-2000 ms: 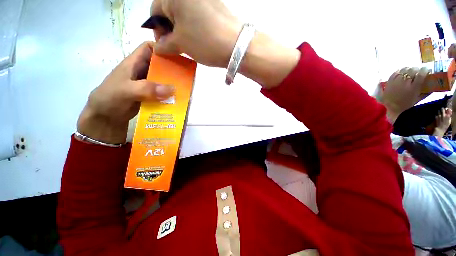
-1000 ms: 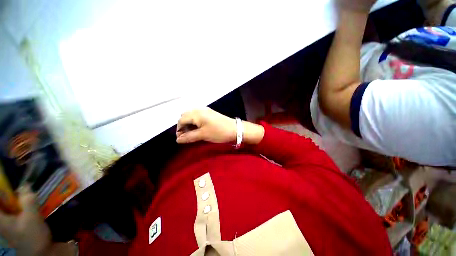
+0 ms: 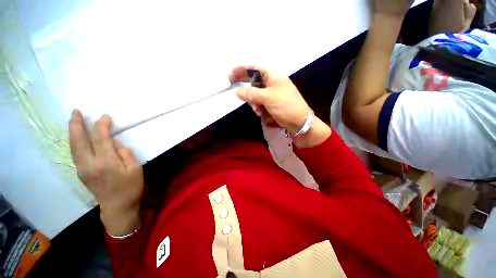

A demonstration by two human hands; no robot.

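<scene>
White sheets (image 3: 179,65) lie on the table in front of me, and a dark line marks one sheet's edge. My left hand (image 3: 106,163) is spread at the left end of that edge, slightly blurred, holding nothing visible. My right hand (image 3: 266,98) is at the edge's right end. It holds a small black tool (image 3: 254,77) in its curled fingers. Its thumb and forefinger are at the sheet's edge, with a small shiny whitish patch between them; I cannot tell whether that is a sticker or the sheet.
A black and orange printed box (image 3: 22,247) is at the lower left, cut off by the picture's edge. A yellowish streak (image 3: 41,130) marks the table at left. A co-worker in a white shirt (image 3: 440,119) is close at right. Cartons (image 3: 454,201) with orange-printed items stand below them.
The orange box was in my left hand and is now out of it at the lower left. My left hand has come back to the sheet. My right hand has moved up to the sheet's edge.
</scene>
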